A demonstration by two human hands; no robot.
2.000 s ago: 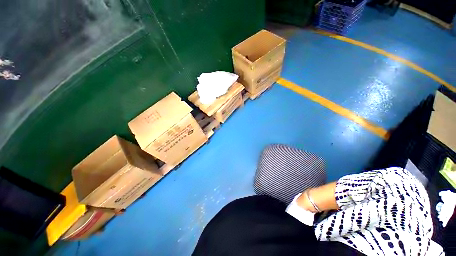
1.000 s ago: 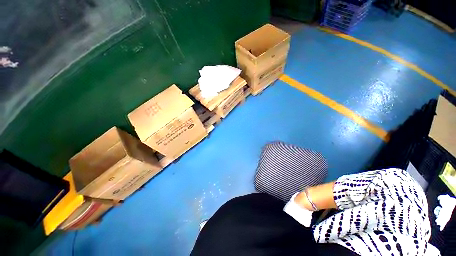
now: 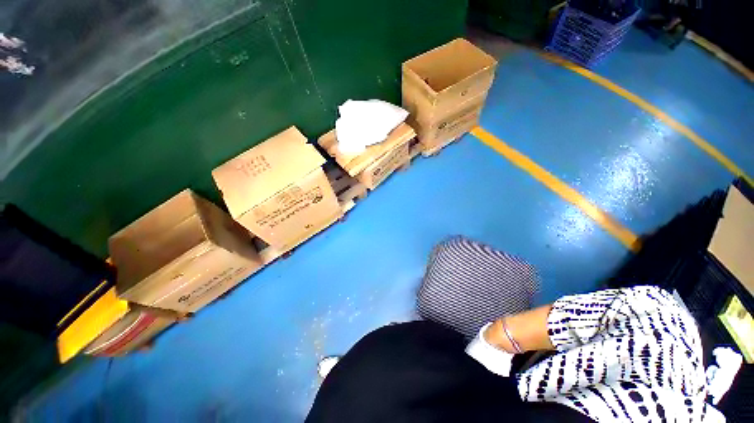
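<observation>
A patterned black-and-white sleeve with a bare wrist comes in from the lower right, apparently my right arm. My right hand [image 3: 489, 354] is in a white glove, resting against the black clothing [image 3: 405, 372] at the bottom centre. Its fingers are mostly hidden, so whether it holds anything cannot be told. My left hand is not in view. A striped cushion [image 3: 475, 285] lies just beyond the gloved hand. A small white object [image 3: 328, 365] shows beside the black clothing, too cut off to identify.
Brown cartons [image 3: 289, 206] stand along the green wall; one carries crumpled white material [image 3: 365, 125]. A yellow sheet [image 3: 93, 322] is at the left. A blue basket [image 3: 589, 35] stands near the yellow floor line. Black mesh stacks [image 3: 699, 285] are at the right, with crumpled white cloth [image 3: 721, 372].
The view has rotated: the left cartons sit higher and the mesh stack lower. The small white object now shows beside the black clothing. The gloved hand has barely moved.
</observation>
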